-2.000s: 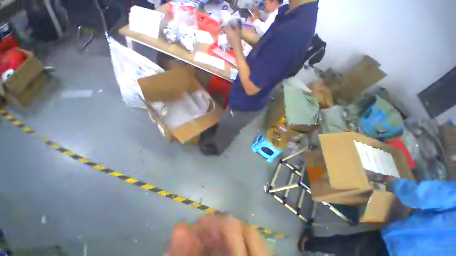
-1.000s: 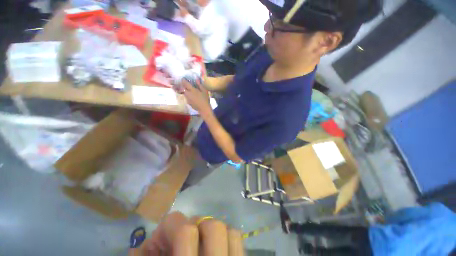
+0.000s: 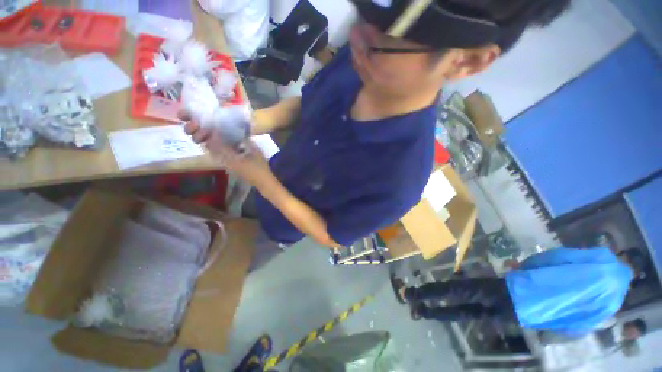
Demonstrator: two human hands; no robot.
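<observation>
Neither of my hands is in view. Nearest in front stands an open brown carton (image 3: pixel 218 305) with its flaps spread. Folded translucent wrapping (image 3: pixel 145 269) lies in it, with a small white frilly bundle at its lower left. A pale green wrapped bundle (image 3: pixel 345 352), perhaps a parcel, lies on the floor at the bottom edge, partly cut off. Two sandalled feet (image 3: pixel 254 354) show beside the carton; whose they are I cannot tell.
A person in a navy shirt (image 3: pixel 348 160) stands by a table (image 3: pixel 43 171), holding a whitish bundle. Red trays (image 3: pixel 149 65) and silvery packets lie there. A person in blue (image 3: pixel 566 287) is at the right. Striped tape (image 3: pixel 319 330) crosses the floor, near another carton (image 3: pixel 428 229).
The view has swung, bringing the table, navy-shirted person and open carton closer. The bare hand at the bottom edge has left the picture. The green bundle and both sandalled feet now show.
</observation>
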